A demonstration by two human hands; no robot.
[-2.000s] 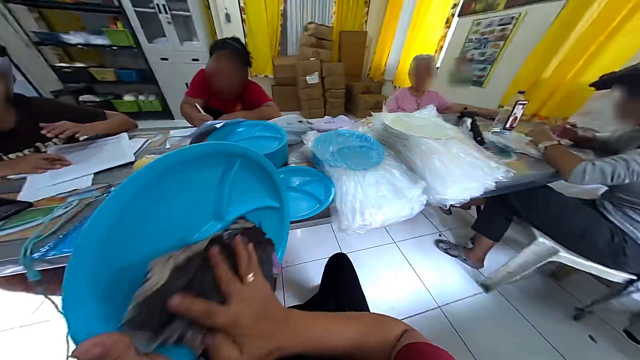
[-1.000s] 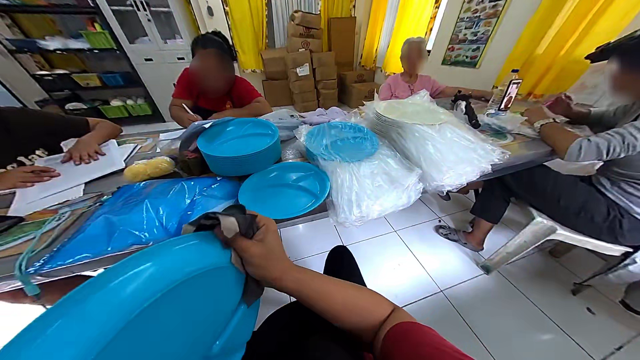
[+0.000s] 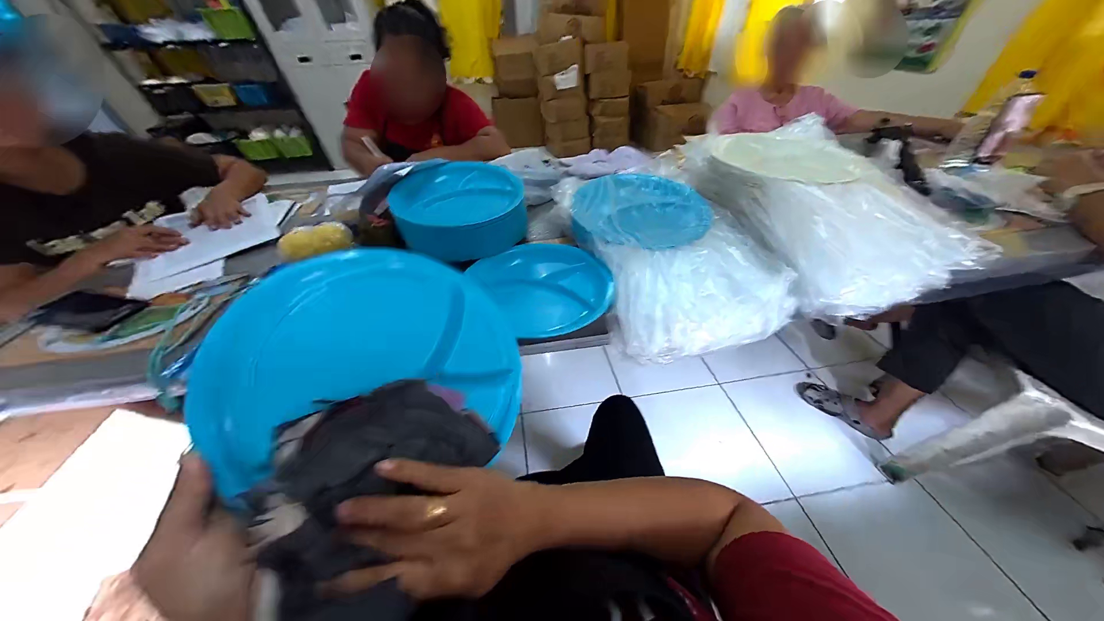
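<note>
A blue divided plate is tilted up in front of me, its sectioned face toward me. At its lower left rim, my left hand grips the edge and is blurred. My right hand, with a ring on one finger, presses a bundled dark grey cloth on the plate's lower part. Beyond it, another blue divided plate lies at the table edge, beside a stack of the same plates. Farther right, a blue plate under clear plastic rests on plastic-wrapped goods.
Plastic-wrapped pale plates are piled on the table at the right. A yellow bundle, papers and a dark phone lie at the left. Several people sit around the table. A white chair leg stands at the right.
The held plate has come up from the lower left and its face shows again. My right hand has moved with the cloth from the plate's rim onto its face. My left hand has come into view.
</note>
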